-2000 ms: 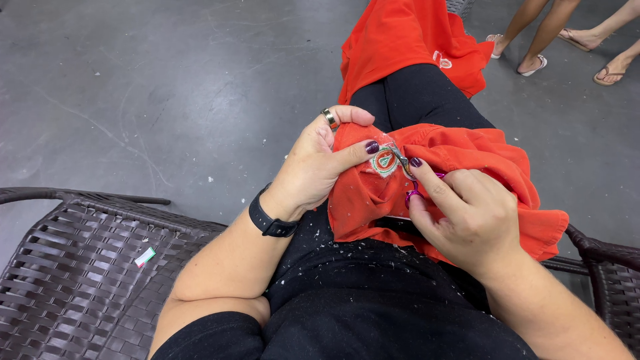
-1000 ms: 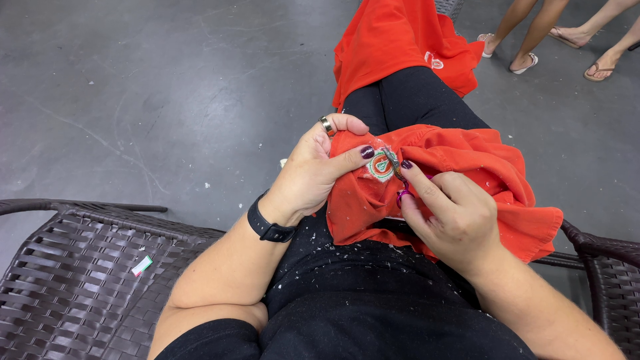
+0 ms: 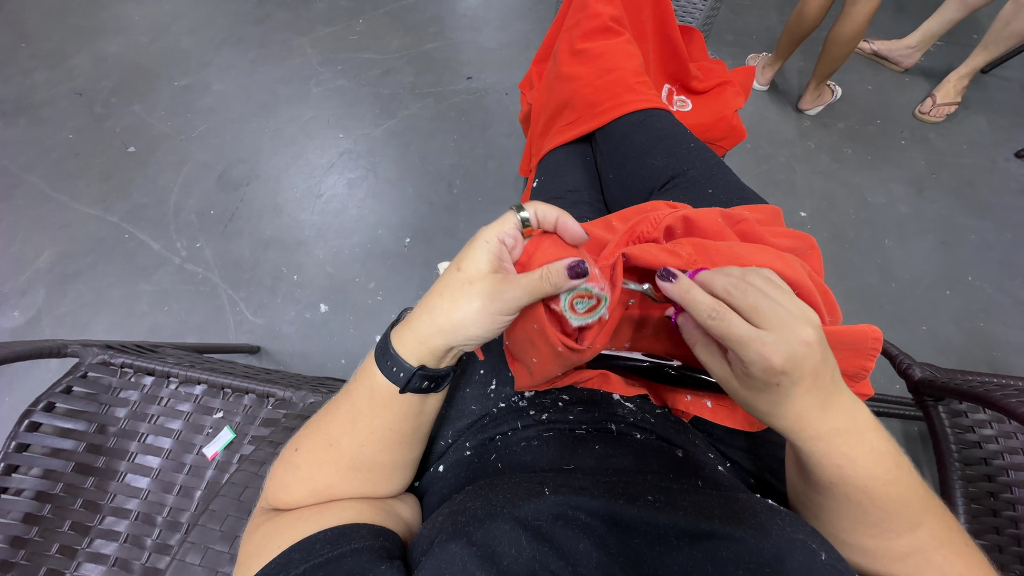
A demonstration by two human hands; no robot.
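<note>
A red-orange cloth garment (image 3: pixel 744 232) lies bunched over my lap. My left hand (image 3: pixel 504 280) pinches it, thumb beside a round embroidered patch (image 3: pixel 584 304) in white, green and red with frayed threads around it. My right hand (image 3: pixel 744 328) holds a small metal tool with pink handles (image 3: pixel 642 288), probably small scissors; its tip is just right of the patch, apart from it, and the rest is hidden by my fingers. A glossy black object (image 3: pixel 656 368) lies among the folds below. Bits of white thread are scattered over my black clothes.
Another red-orange garment (image 3: pixel 608 72) with a white emblem covers my lower legs. A brown woven chair (image 3: pixel 120 448) at the left bears a small white tag (image 3: pixel 218 442); another woven chair (image 3: pixel 976 432) stands at the right. Feet of other people in sandals (image 3: pixel 936 108) are at the upper right.
My right hand has drawn the metal tool away from the patch, to the right. The glossy black object now shows more. My left hand still holds the cloth.
</note>
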